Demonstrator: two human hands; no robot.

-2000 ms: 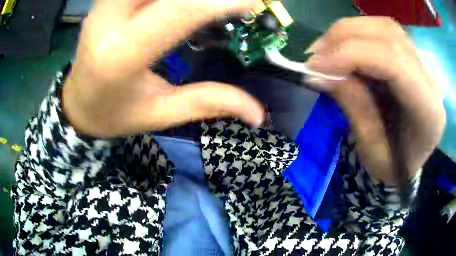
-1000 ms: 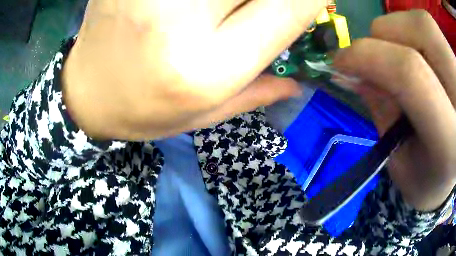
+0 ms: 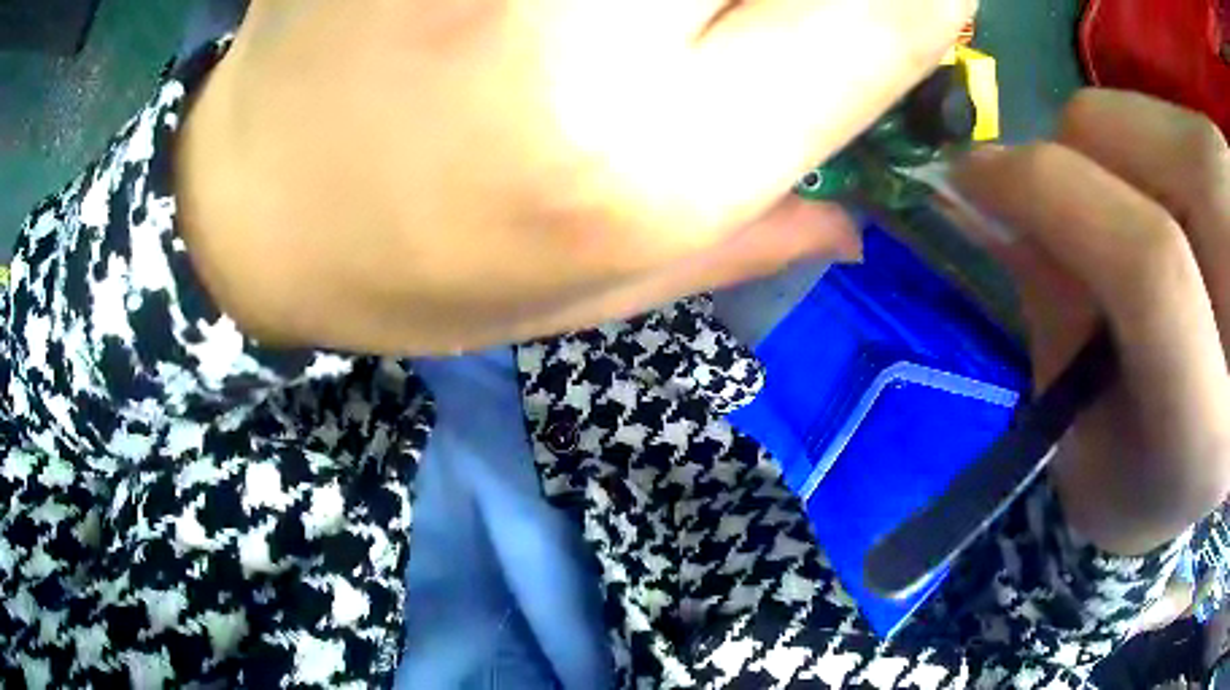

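My left hand (image 3: 540, 175) fills the upper left and grips the green power supply board (image 3: 843, 175), hiding most of it. A yellow part (image 3: 981, 95) and a black capacitor (image 3: 940, 105) show at the board's right end. My right hand (image 3: 1120, 270) is at the right, its fingertips at the board's edge. The dark tweezers (image 3: 991, 472) lie across its palm, their rounded end pointing down left. A small whitish strip (image 3: 951, 196), blurred, shows between its fingertips and the board; whether it is stuck on cannot be told.
A blue bin (image 3: 917, 465) with a pale rim is below the hands at the right. A red block (image 3: 1160, 54) lies at the top right on the green bench surface (image 3: 1032, 47). The checked sleeves and jacket (image 3: 202, 539) fill the lower left.
Two seconds ago my left thumb was spread wide and a white strip hung at my right fingertips. Both hands have since closed in around the board, which has shifted right and is now mostly covered.
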